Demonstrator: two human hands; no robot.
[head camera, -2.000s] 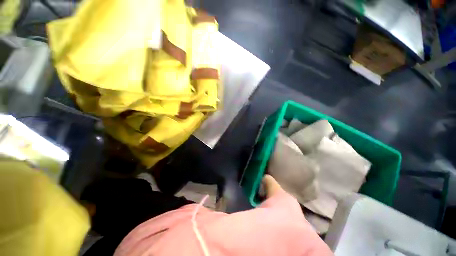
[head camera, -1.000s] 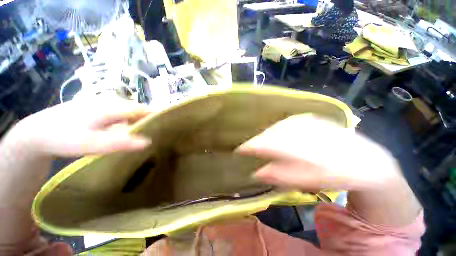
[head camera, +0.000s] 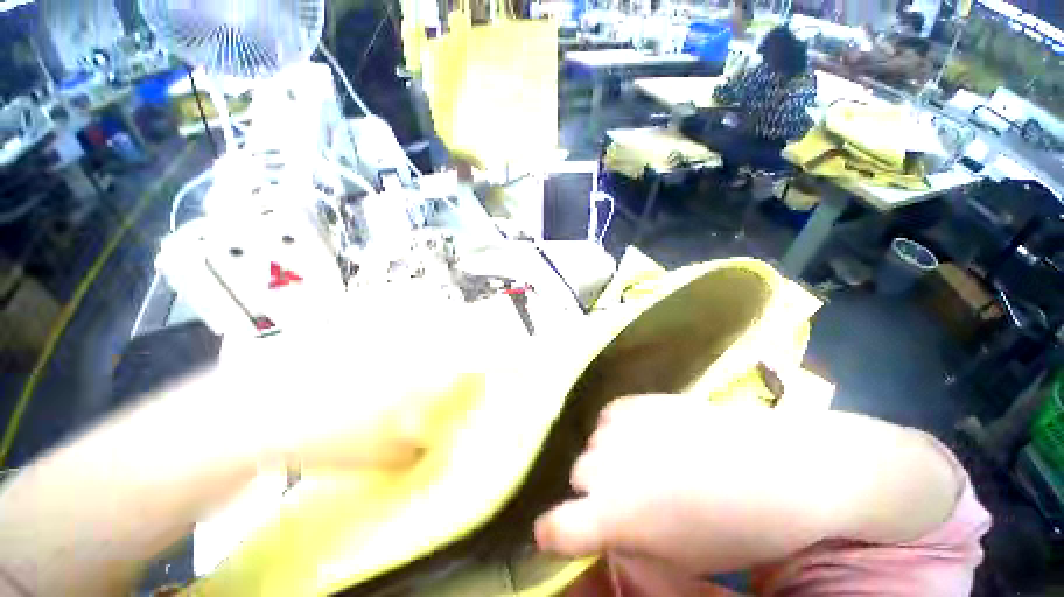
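Note:
A yellow bag body (head camera: 513, 434) with a darker inside lies across the front, its mouth open and facing up toward me. My left hand (head camera: 362, 426) reaches from the left onto the bag's outer far side; it is overexposed and I cannot tell if its fingers grip. My right hand (head camera: 653, 472) is at the mouth on the near right, its fingers inside over the near rim. The white pattern sewing machine (head camera: 274, 262) with a red three-diamond mark stands behind the bag at the left. A red-and-black tool (head camera: 510, 289) lies right of the needle area.
A fan (head camera: 239, 29) stands above the machine. A yellow bag (head camera: 492, 93) hangs behind it. A small control panel (head camera: 568, 204) stands right of the head. A person (head camera: 776, 93) sits at a far table. Yellow piles lie on tables at the back right. A green bin (head camera: 1047, 437) is at the right edge.
Since a second ago, the bag's wide mouth has narrowed and tilted, with its right end raised. My left hand has moved from the rim to the outer side. Earlier my right hand was at the green bin.

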